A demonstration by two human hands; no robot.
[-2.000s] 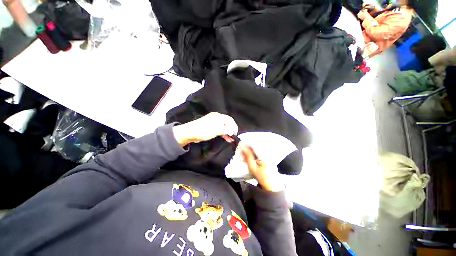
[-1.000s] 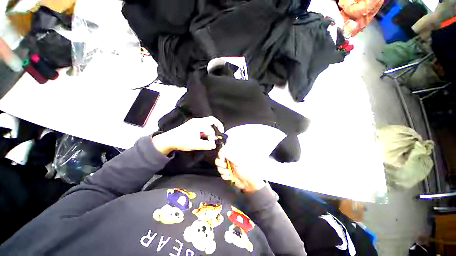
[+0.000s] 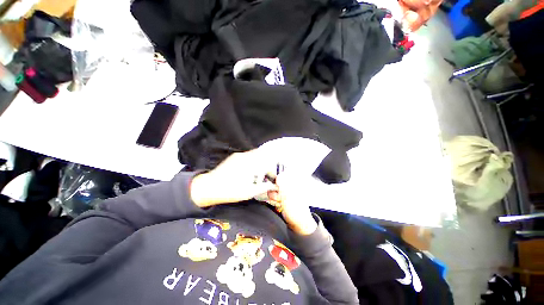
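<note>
The white shoulder pad (image 3: 302, 153) lies over the black garment (image 3: 253, 116) on the white table. My left hand (image 3: 229, 179) is at the pad's near left edge, fingers pinched on it; its outline blends into the bright white. My right hand (image 3: 290, 205) is just right of it, fingers curled, with a bit of orange-yellow, apparently the snips, in the palm. The fingertips of both hands nearly meet. No needle or thread can be made out. A second white curved piece (image 3: 243, 67) with grey marks lies on the garment beyond.
A black garment heap (image 3: 280, 36) covers the table's far side. A dark phone (image 3: 158, 125) lies on the tabletop (image 3: 119, 128) at left, with clear plastic (image 3: 107, 44) and dark red spools (image 3: 37, 85) beyond. A tied cream sack (image 3: 477, 173) stands on the floor at right. A person's part shows at top right.
The view has shifted, so the table things sit further left. A dark strip and orange handle showed between my hands a second ago; now my fingers are closer together and the pad covers more there.
</note>
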